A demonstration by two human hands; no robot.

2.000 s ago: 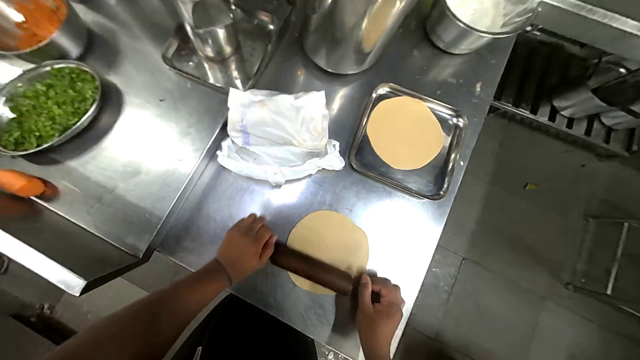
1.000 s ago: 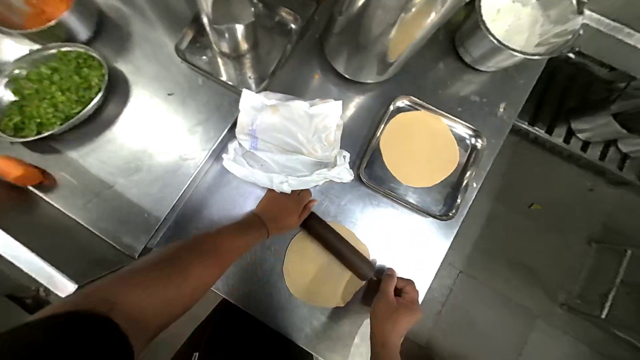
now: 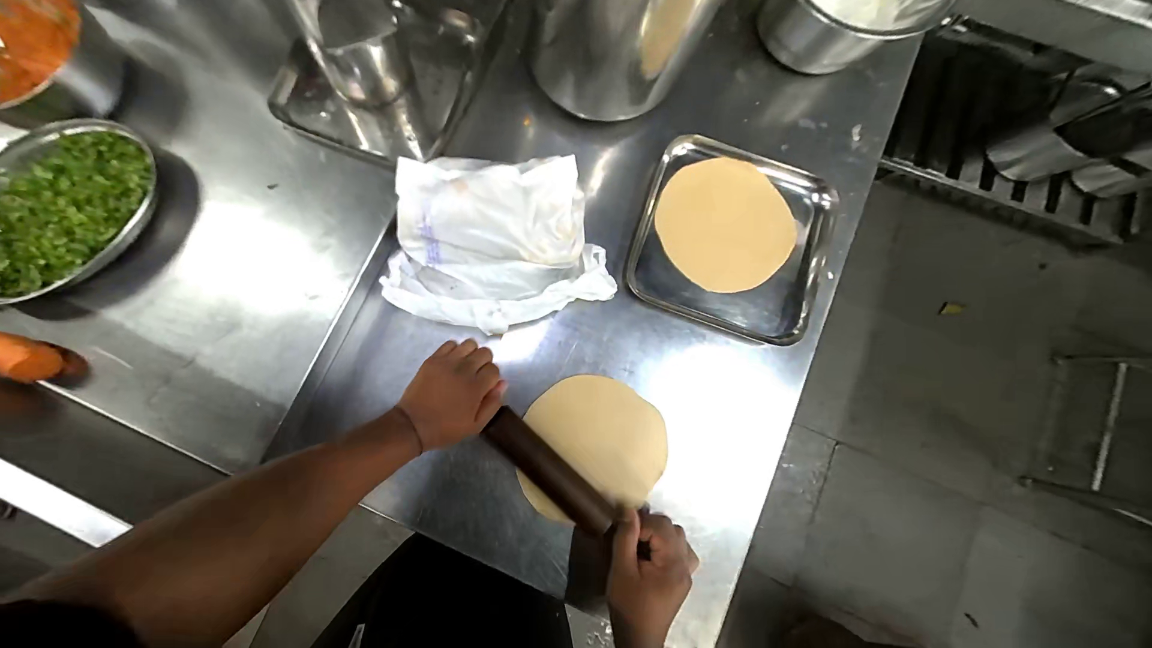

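Observation:
A dark rolling pin (image 3: 551, 470) lies slantwise over the lower left part of a round, flat sheet of dough (image 3: 605, 432) on the steel table. My left hand (image 3: 455, 394) grips the pin's upper left end, and my right hand (image 3: 652, 562) holds its lower right end, near the table's front edge. Above the dough, a crumpled white plastic bag (image 3: 495, 234) lies on the table. To the right of the bag, a rectangular steel tray (image 3: 637, 247) holds another round, flat sheet of dough (image 3: 725, 225).
At left stand a dish of chopped green leaves or vegetables (image 3: 76, 207), a pot of orange food (image 3: 90, 81) and a carrot (image 3: 29, 358). A tall steel container (image 3: 598, 67), a pot with white contents (image 3: 805, 40) and another tray (image 3: 315, 135) stand at the back. A floor grate (image 3: 999, 171) is at right.
Since one second ago, the pin and my left hand have moved toward the lower left of the dough. Both hands have stayed on the pin.

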